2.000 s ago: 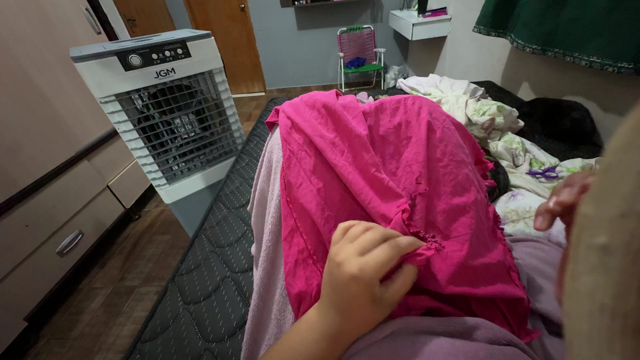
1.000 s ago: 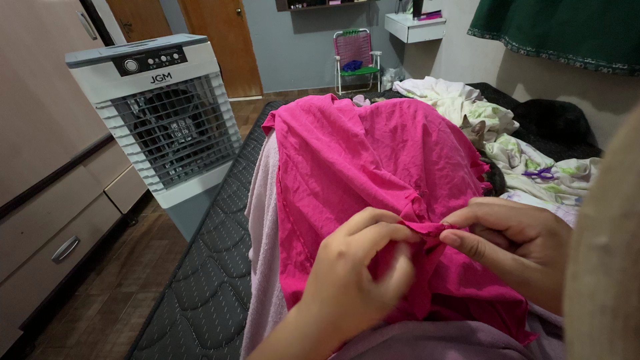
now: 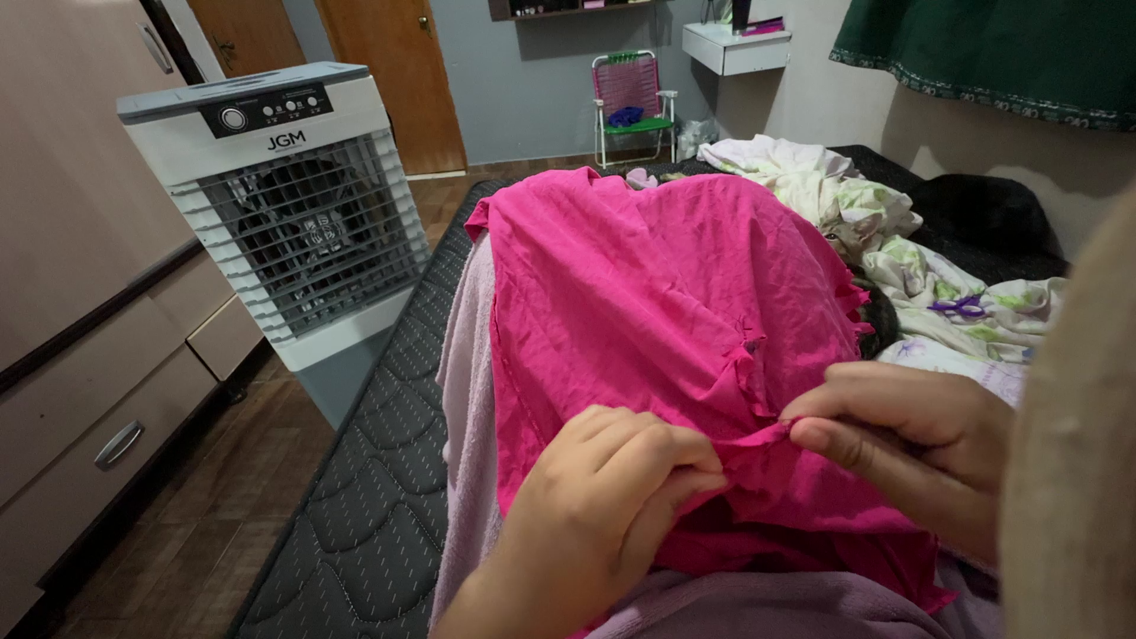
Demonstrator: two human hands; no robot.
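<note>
Bright pink fabric (image 3: 621,284) with ragged, cut-looking edges lies draped over a raised shape in front of me, on top of a pale mauve blanket (image 3: 754,603). My left hand (image 3: 621,497) pinches a fold of it near the lower middle. Just to the right, my right hand (image 3: 905,435) grips the same folded strip between thumb and forefinger, so a short stretch of cloth runs between the two. Purple-handled scissors (image 3: 958,306) rest on the white and green patterned bedding (image 3: 923,275) at the right; their blades are not visible.
A dark quilted mattress (image 3: 373,470) lies beneath. An air cooler (image 3: 302,231) stands at its left, by a wardrobe with drawers (image 3: 115,426). A cat's face (image 3: 839,240) shows by the bedding, and a black furry shape (image 3: 981,217) is behind. A blurred beige object (image 3: 1074,444) blocks the right edge.
My right hand has come in from the right edge and taken hold of the pink fabric beside my left hand. Since one second ago, both hands have moved slightly lower and a little apart.
</note>
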